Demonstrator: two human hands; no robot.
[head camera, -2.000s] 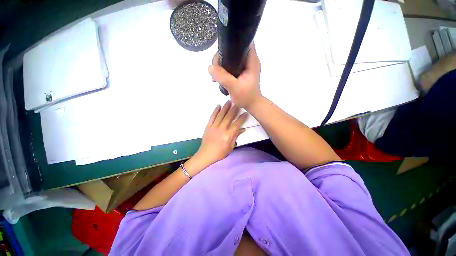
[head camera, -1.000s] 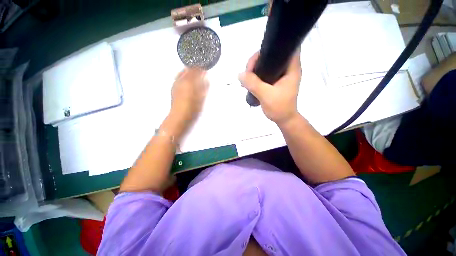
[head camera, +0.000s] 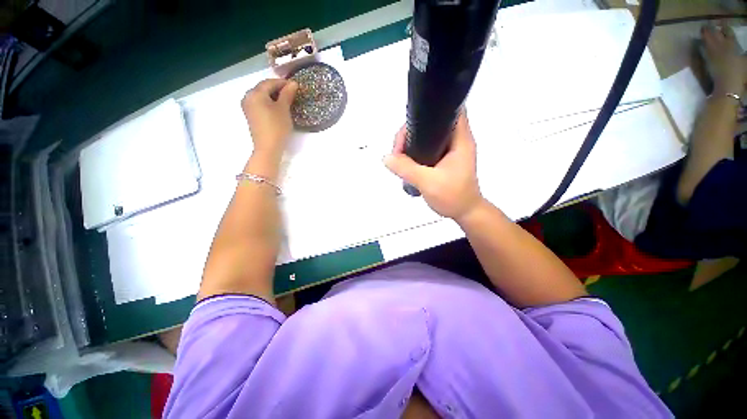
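Note:
My right hand (head camera: 443, 169) is closed around the lower part of the black electric screwdriver (head camera: 445, 74), which stands nearly upright above the white sheets (head camera: 360, 196). Its bit is hidden. My left hand (head camera: 270, 110) is at the left rim of the round screw dish (head camera: 318, 96), thumb and fingertips bent over the glittering screws. Whether a screw is between the fingertips cannot be told. A small dark spot lies on the white surface between the hands.
A pinkish-copper block (head camera: 292, 51) is behind the dish. Stacked white panels (head camera: 141, 168) lie at the left, more panels (head camera: 573, 69) at the right. The black cable (head camera: 602, 119) curves down at the right. Another person's arm (head camera: 711, 139) is at the far right.
My left hand has moved from the bench's front edge up to the dish, now at its left rim. My right hand has shifted right and slightly towards me with the screwdriver.

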